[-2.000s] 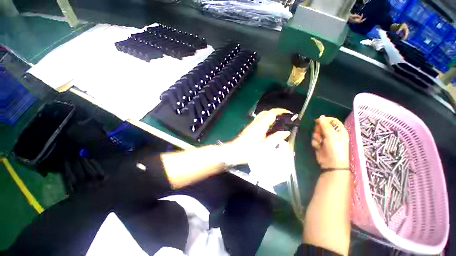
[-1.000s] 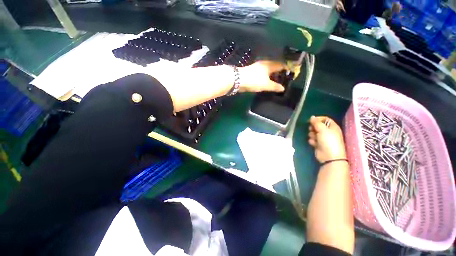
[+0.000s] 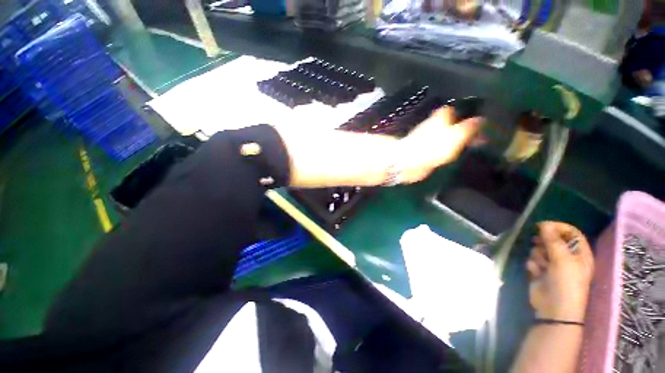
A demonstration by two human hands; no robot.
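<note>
My left hand (image 3: pixel 441 146) is blurred, stretched over the bench beside the far end of the rows of black parts with bright pin ends (image 3: pixel 394 113). A dark shape lies at its fingertips; whether the hand holds it is unclear. My forearm hides part of the rows and their black tray (image 3: pixel 332 207). My right hand (image 3: pixel 560 266) is curled beside the pink basket (image 3: pixel 609 291). A small silver glint shows at its fingers, a ring or a pin. The basket holds many metal pins (image 3: pixel 643 299). The black block in its metal frame (image 3: pixel 485 197) lies between my hands.
More black rows (image 3: pixel 317 81) stand on the white sheet (image 3: pixel 211 98). A white paper or cloth (image 3: pixel 448 280) lies at the bench edge. A pale hose (image 3: pixel 543 178) curves beside the block, under the green machine (image 3: pixel 561 80). Blue crates (image 3: pixel 76 80) stand at left.
The view has turned left, and the basket is now cut off at right. My left hand has moved from below the machine's taped piece towards the rows. My right hand stays curled beside the basket.
</note>
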